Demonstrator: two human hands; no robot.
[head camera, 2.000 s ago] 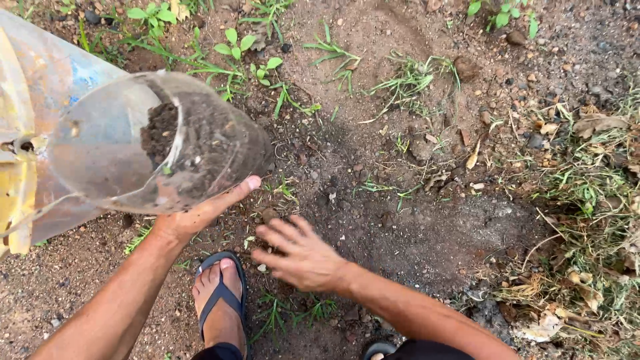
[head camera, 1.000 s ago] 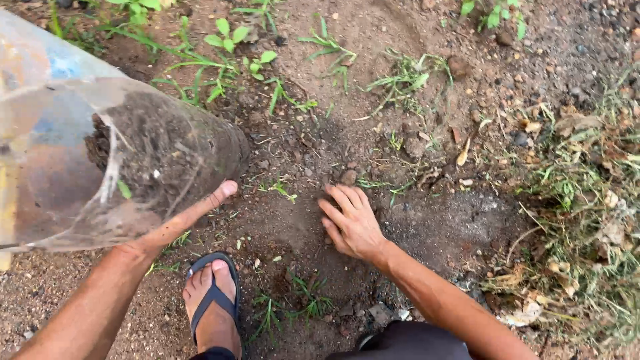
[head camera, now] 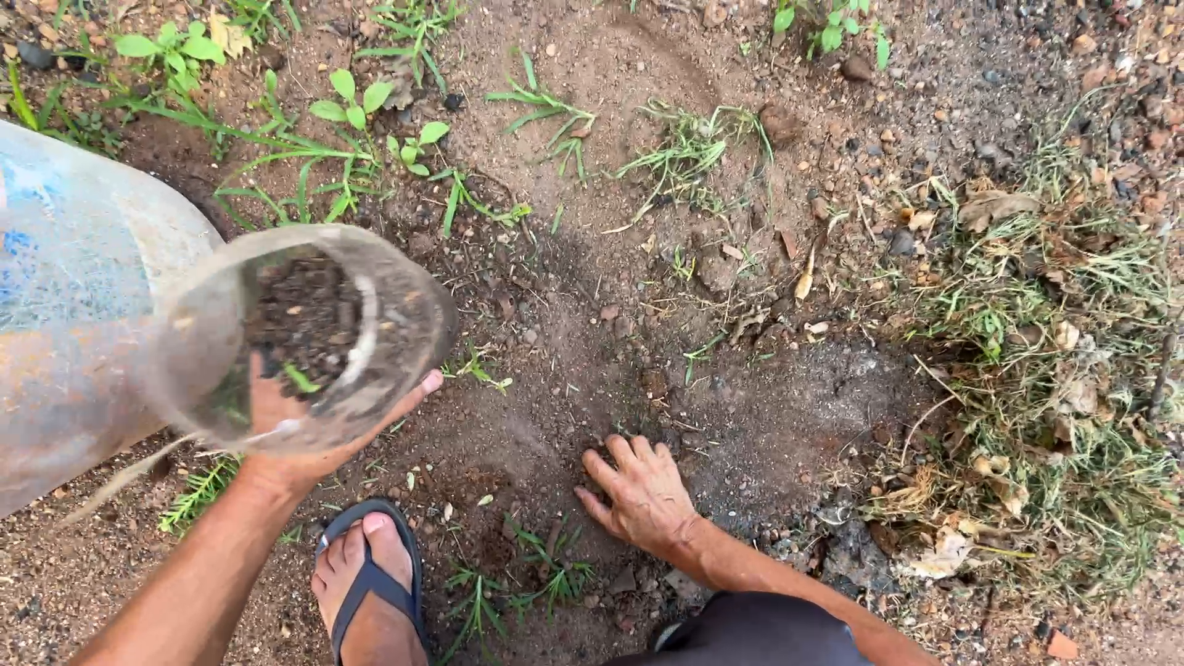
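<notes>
My left hand [head camera: 305, 453] grips a clear plastic container [head camera: 388, 277] from below and behind, at the left of the head view. Dark soil [head camera: 305, 314] and a small green leaf lie inside it; its open mouth faces up toward me, a little blurred. Near the middle, my right hand [head camera: 638, 490] rests palm down on the bare soil [head camera: 555, 416], fingers spread slightly and curled at the tips. Nothing shows in it, though its underside is hidden.
A large, scuffed translucent plastic vessel [head camera: 74, 314] fills the left edge. Cut grass and dry leaves [head camera: 1064, 398] are heaped at the right. Small weeds [head camera: 356, 111] grow at the upper left. My sandalled foot [head camera: 370, 583] stands at the bottom, beside more grass tufts [head camera: 555, 564].
The container in my left hand has tilted, so its mouth and the soil inside now show more fully. My right hand has moved back toward my body from the small clod it was near.
</notes>
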